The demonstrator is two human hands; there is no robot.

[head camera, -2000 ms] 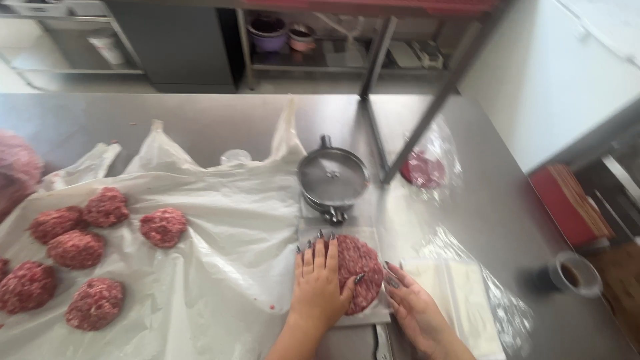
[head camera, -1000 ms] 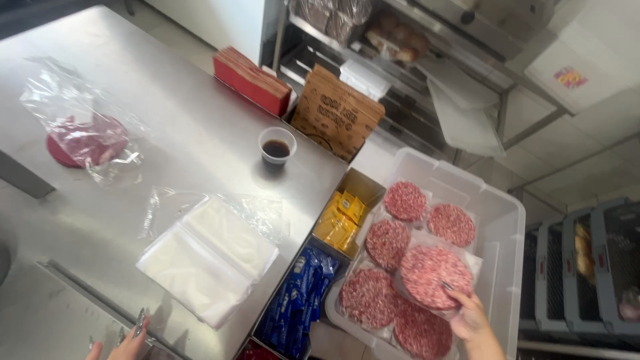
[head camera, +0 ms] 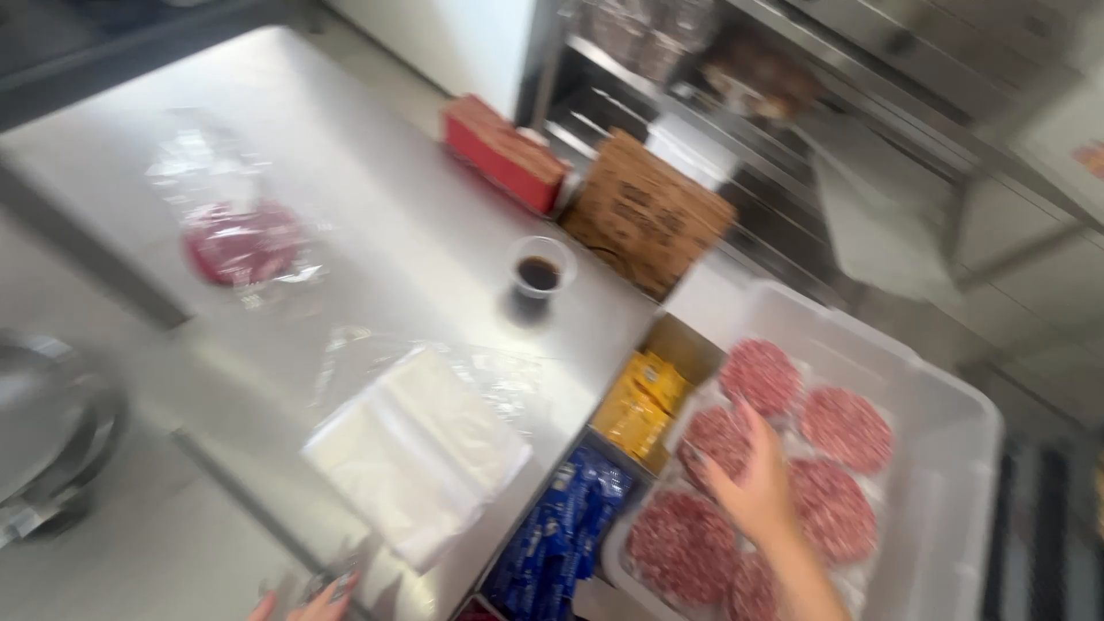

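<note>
My right hand (head camera: pixel 759 483) reaches over a clear plastic tub (head camera: pixel 931 371), its thumb and fingertips around a ground-meat patty (head camera: pixel 718 444) that lies among several others; whether it grips the patty is unclear. Only the fingertips of my left hand (head camera: pixel 315 599) show, at the bottom edge over the steel table (head camera: pixel 414 259), and nothing is seen in them. Up and to the right of them lies a stack of clear plastic sheets (head camera: pixel 423 457). A round metal press (head camera: pixel 52 423), blurred, stands at the left edge.
Boxes of yellow sachets (head camera: pixel 642 405) and blue sachets (head camera: pixel 561 526) sit between table and tub. A cup of dark liquid (head camera: pixel 539 269), a red box (head camera: pixel 504 155) and a cardboard box (head camera: pixel 647 211) line the table's far side. Plastic film covers a pink disc (head camera: pixel 241 241).
Two seconds ago both hands were at a patty beside the press. One second ago my right hand held a patty on a sheet over the tub; that hand has since moved left. The view has swung right.
</note>
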